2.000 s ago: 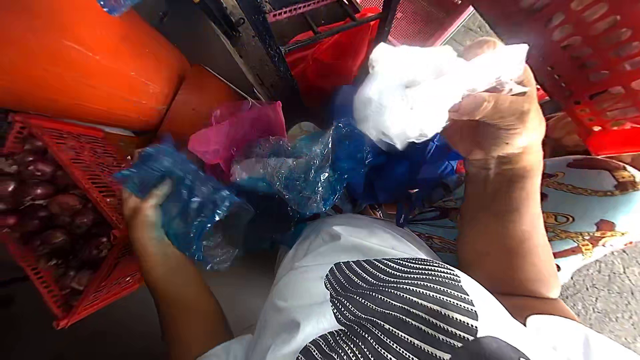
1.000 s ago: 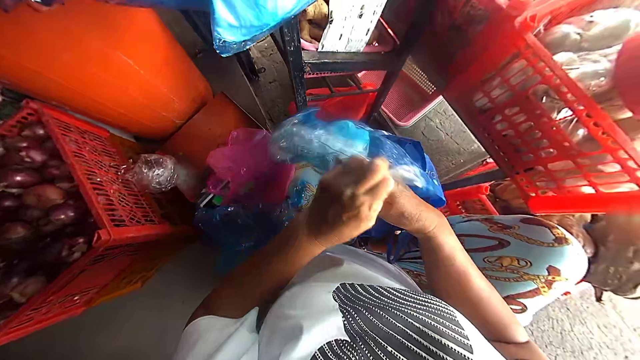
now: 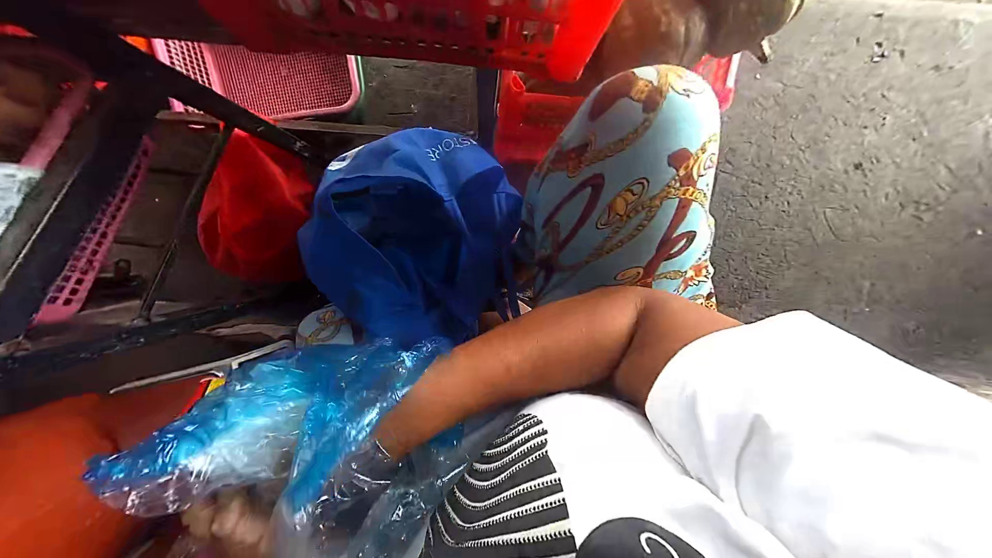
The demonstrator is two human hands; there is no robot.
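Crinkled, see-through blue plastic bags [image 3: 256, 418] lie across the lower left. My right arm reaches down into them, and my right hand [image 3: 364, 465] is covered by the clear film, its fingers hidden. At the bottom edge my left hand [image 3: 232, 518] shows blurred, its fingers curled against the plastic. Just above the plastic, a dark blue cloth bag [image 3: 411, 225] with printed writing gapes at its top. It rests beside my knee, which is covered in light blue patterned cloth [image 3: 628, 194].
A red plastic crate [image 3: 434, 35] juts in at the top. Dark metal rack bars [image 3: 225, 101] cross the upper left, near a pink mesh basket [image 3: 283, 81] and a red bag [image 3: 256, 209]. An orange container [image 3: 54, 473] stands at lower left. Rough grey pavement [image 3: 852, 194] lies right.
The view has swung to the right. My right hand held up a white plastic bundle two seconds ago; now it is within the blue plastic. Both hands were close together one second ago.
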